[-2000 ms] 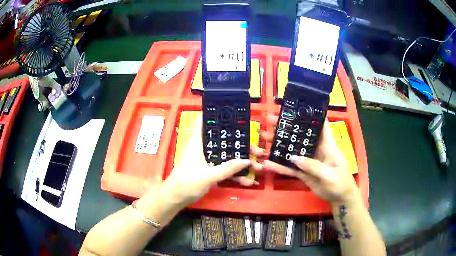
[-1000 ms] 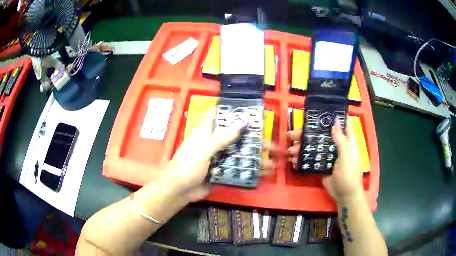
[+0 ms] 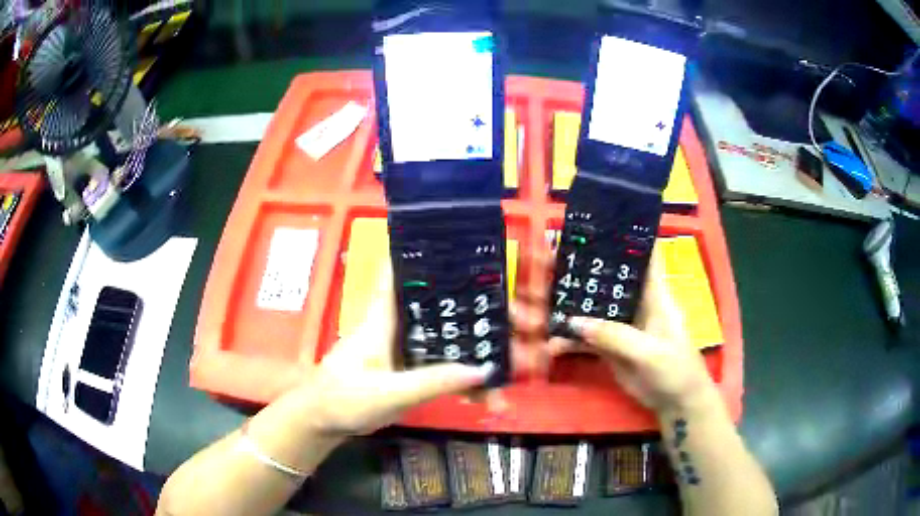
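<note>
My left hand (image 3: 373,388) holds an open black flip phone (image 3: 449,242) upright over the tray, thumb on its lower keys. Its screen is lit white with small marks at the lower right. My right hand (image 3: 646,353) holds a second open flip phone (image 3: 618,191), slightly tilted, thumb near its bottom-left keys. Its screen is lit white with a small mark. Behind them lies the red-orange tray (image 3: 217,348), with yellow-topped closed phones (image 3: 691,287) in pockets, partly hidden. Two pockets at left show white labels (image 3: 291,269).
Several dark loose batteries (image 3: 472,474) lie along the tray's near edge. At left are a fan (image 3: 76,76) and a dark phone (image 3: 109,348) on white paper. At right are a pale board (image 3: 797,176), a blue item (image 3: 847,169) and a white handheld device (image 3: 884,270).
Both phones have been raised closer to the camera and the left one moved left. Both thumbs have moved down to the lower keys. The screens now show small marks.
</note>
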